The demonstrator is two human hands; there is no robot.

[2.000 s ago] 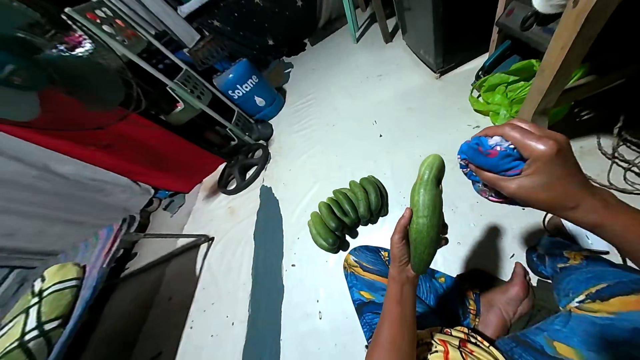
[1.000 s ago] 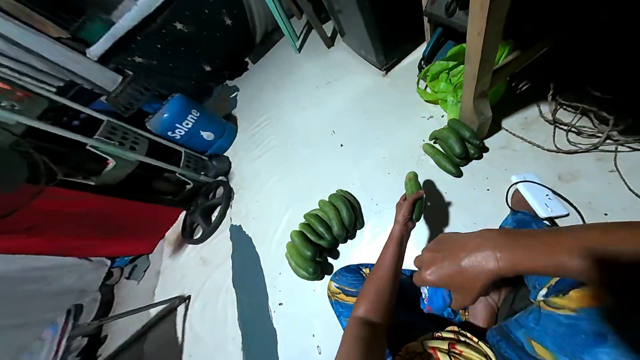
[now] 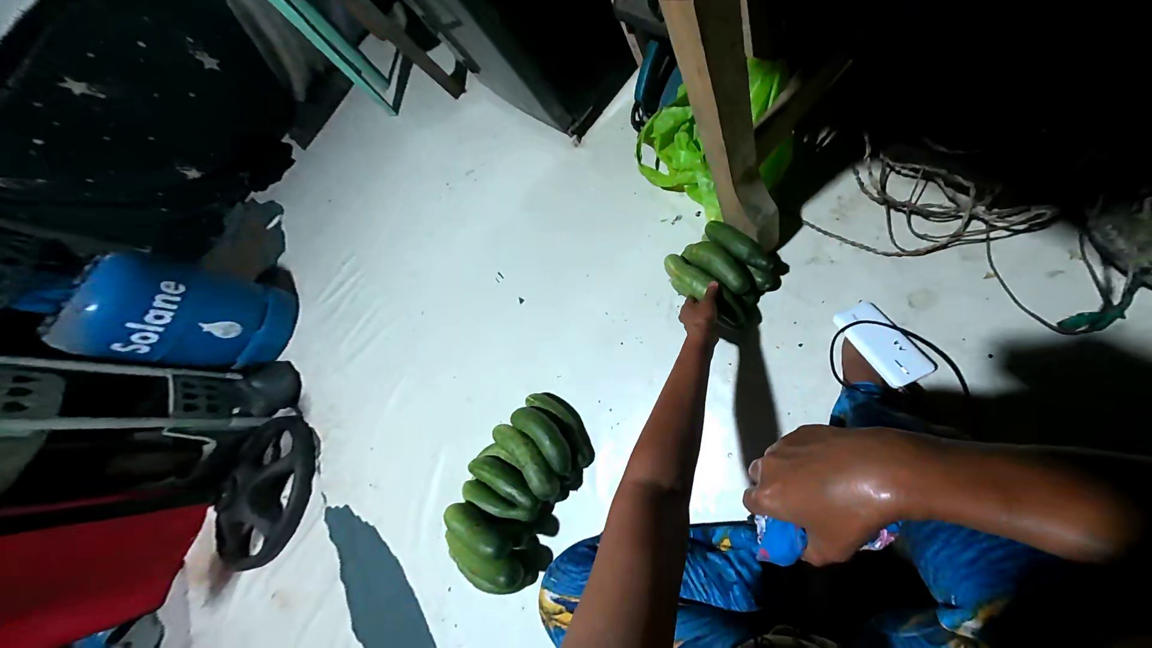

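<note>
My left hand (image 3: pixel 700 313) reaches out to a small pile of green cucumbers (image 3: pixel 720 263) beside a wooden post; its fingers touch the nearest cucumber, and whether they still grip it is hard to tell. My right hand (image 3: pixel 823 490) is closed on a bunched blue patterned cloth (image 3: pixel 781 540), low above my lap. A larger stacked row of cucumbers (image 3: pixel 526 454) lies on the pale floor, left of my left forearm.
A wooden post (image 3: pixel 720 117) stands behind the small pile, with a bright green plastic bag (image 3: pixel 675 148) around its foot. Coiled rope (image 3: pixel 954 211) and a white power strip or similar device (image 3: pixel 886 344) with a black cord lie at right. A blue gas cylinder (image 3: pixel 180 310) and black wheel (image 3: pixel 265 492) are at left.
My left hand has carried a cucumber away from my lap to the small pile by the post. My right hand, with the cloth, has come down to my lap. The view has shifted.
</note>
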